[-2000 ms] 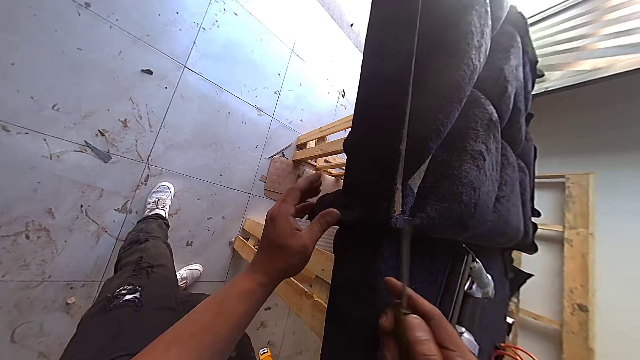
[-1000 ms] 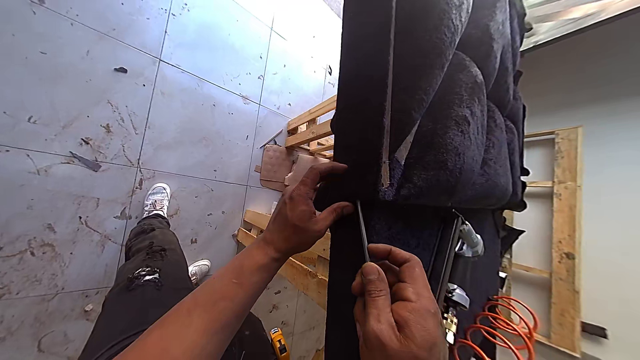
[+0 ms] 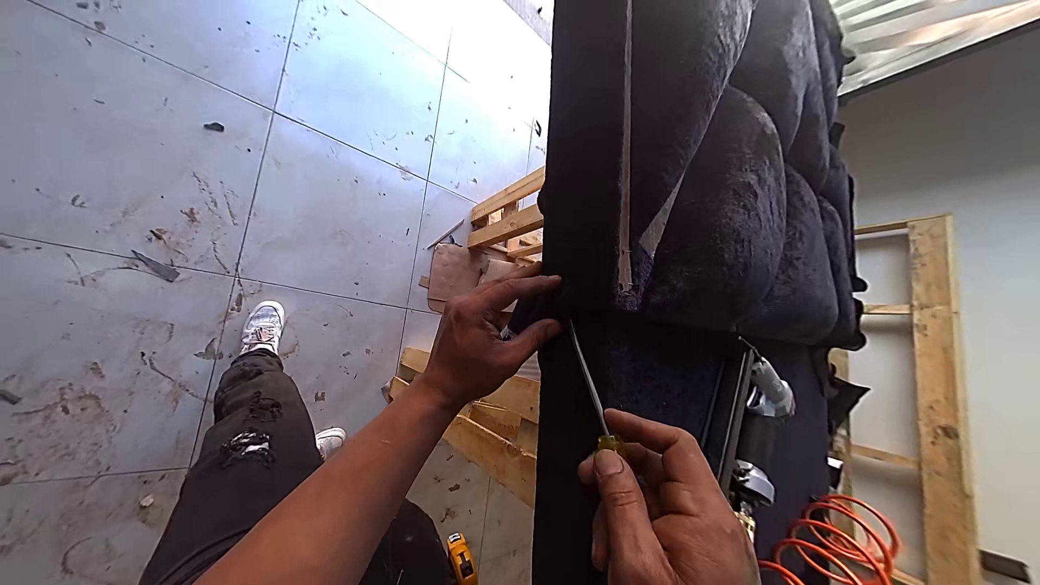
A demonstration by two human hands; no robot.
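Note:
A furniture piece covered in dark plush fabric [image 3: 585, 203], with tufted cushions [image 3: 723, 219], runs up the middle of the head view. My left hand [image 3: 487, 333] rests at its left edge, thumb and fingers pinching the dark fabric. In my right hand [image 3: 650, 504] is a screwdriver [image 3: 591, 386] with a yellowish handle, its thin shaft pointing up. The tip meets the dark fabric just right of my left thumb; whether it goes in is hidden. Pale strips show in two gaps in the fabric above.
A pneumatic staple gun [image 3: 760, 439] lies right of my right hand, near a coiled orange air hose [image 3: 845, 536]. Wooden frames [image 3: 487, 439] stand behind the piece at left, another wooden frame [image 3: 934, 366] at the right wall. A yellow tape measure [image 3: 461, 561] is low in view. Scraps lie on the tiled floor [image 3: 341, 203].
My right hand with the screwdriver has come up from the lower edge, and the tool tip now sits beside my left thumb. My left hand stays at the fabric edge.

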